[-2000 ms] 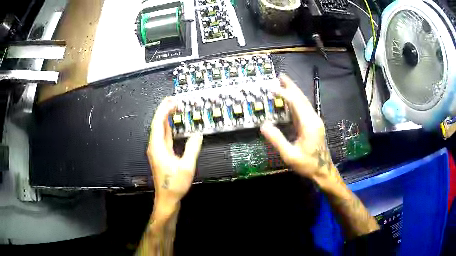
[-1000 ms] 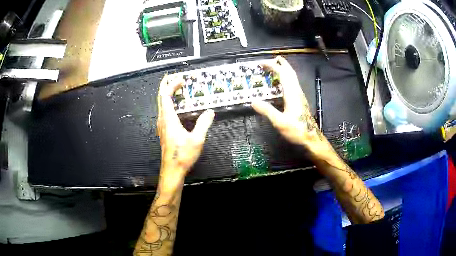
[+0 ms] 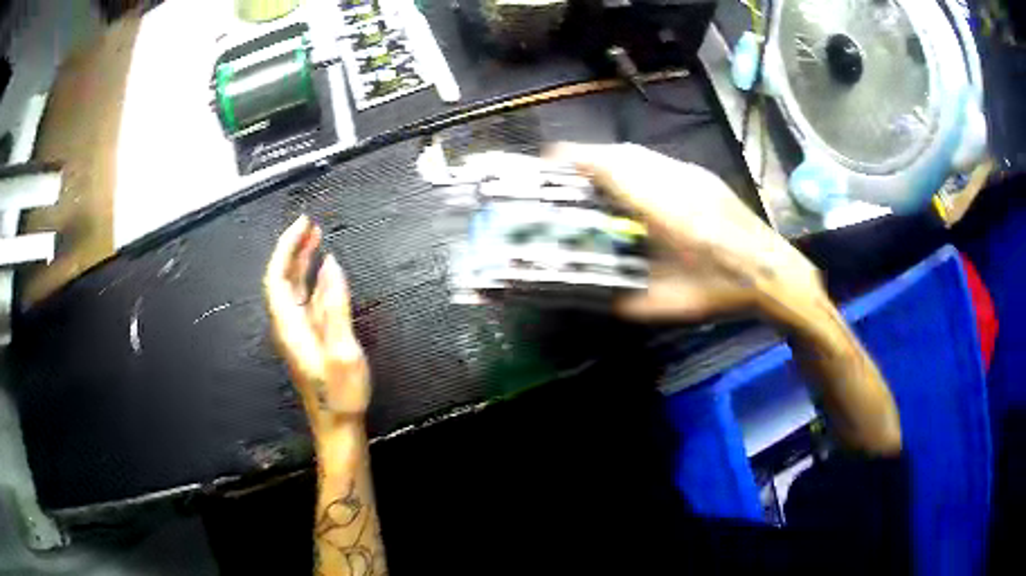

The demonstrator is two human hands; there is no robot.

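Observation:
My right hand [image 3: 698, 242] grips the right end of the PCB panels [image 3: 540, 248], which are motion-blurred and held over the right half of the black ribbed mat [image 3: 225, 360]. They look like a stack or several edge to edge; the number cannot be told. My left hand [image 3: 315, 326] is over the middle-left of the mat, apart from the panels, empty, with its fingers apart.
A solder reel [image 3: 264, 90] and a reference board strip [image 3: 383, 56] are on the white sheet behind. A small fan [image 3: 855, 101] stands at the back right. The blue bin [image 3: 945, 394] is at the lower right. Metal rails [image 3: 28, 248] are at the left edge.
My left hand has let go of the panels and is apart from them. My right hand holds them alone, to the right and lower on the mat. The view has shifted to the right.

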